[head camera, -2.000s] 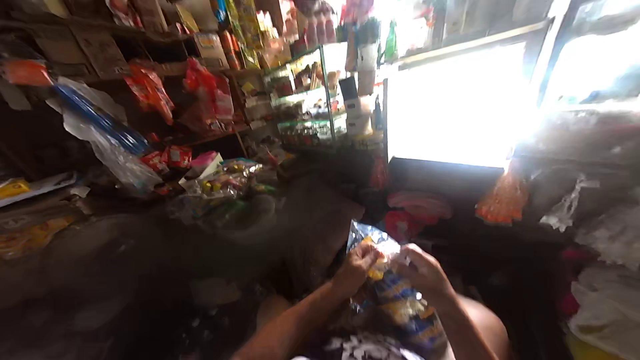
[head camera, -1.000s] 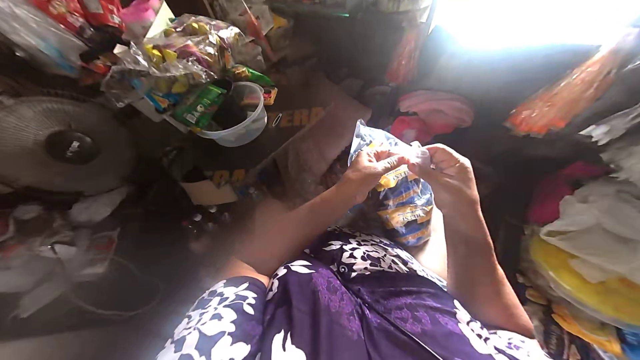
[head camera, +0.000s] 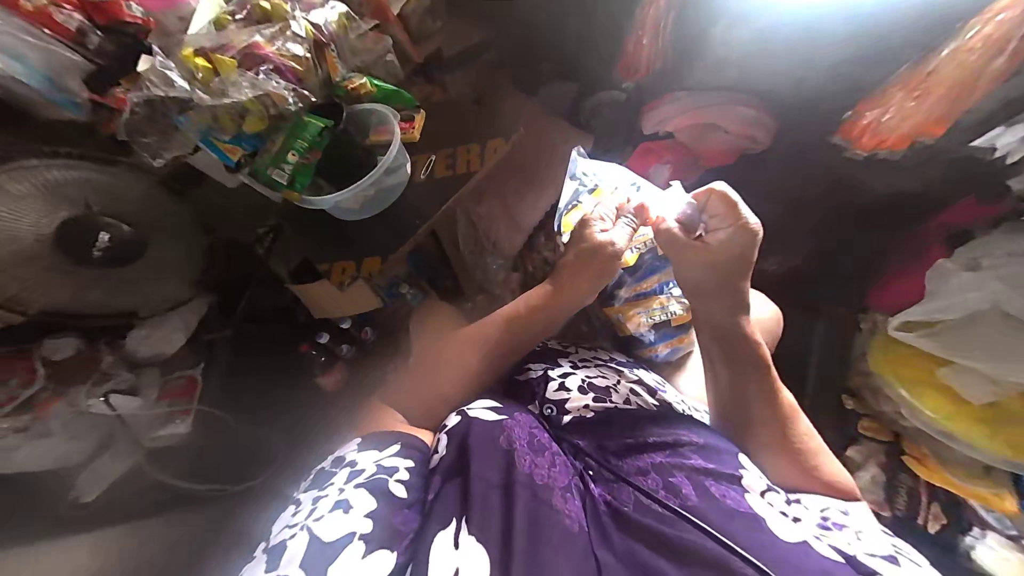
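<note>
A clear plastic bag (head camera: 652, 316) of blue and yellow snack packets rests upright against my lap, between my forearms. Its gathered top is pinched by my left hand (head camera: 596, 244), whose thumb and fingers are closed on the plastic. Close beside it, my right hand (head camera: 712, 240) is a fist around a twisted, whitish end of the bag. The fingertips of both hands nearly meet over the bag's neck, where glare hides the detail. Below lies the purple dress (head camera: 512, 472) with white flowers.
At the left stands a round fan (head camera: 100, 240). A translucent plastic tub (head camera: 372, 188) sits beside a heap of wrapped packets (head camera: 240, 72). An orange bag (head camera: 936, 88) hangs at the upper right. White and yellow bags (head camera: 960, 352) are piled at the right. Small bottles (head camera: 344, 340) stand low at left.
The view has swung down from the shelves and bright window to my lap. My right hand has closed into a tighter fist at the bag's neck; my left hand stays on the bag.
</note>
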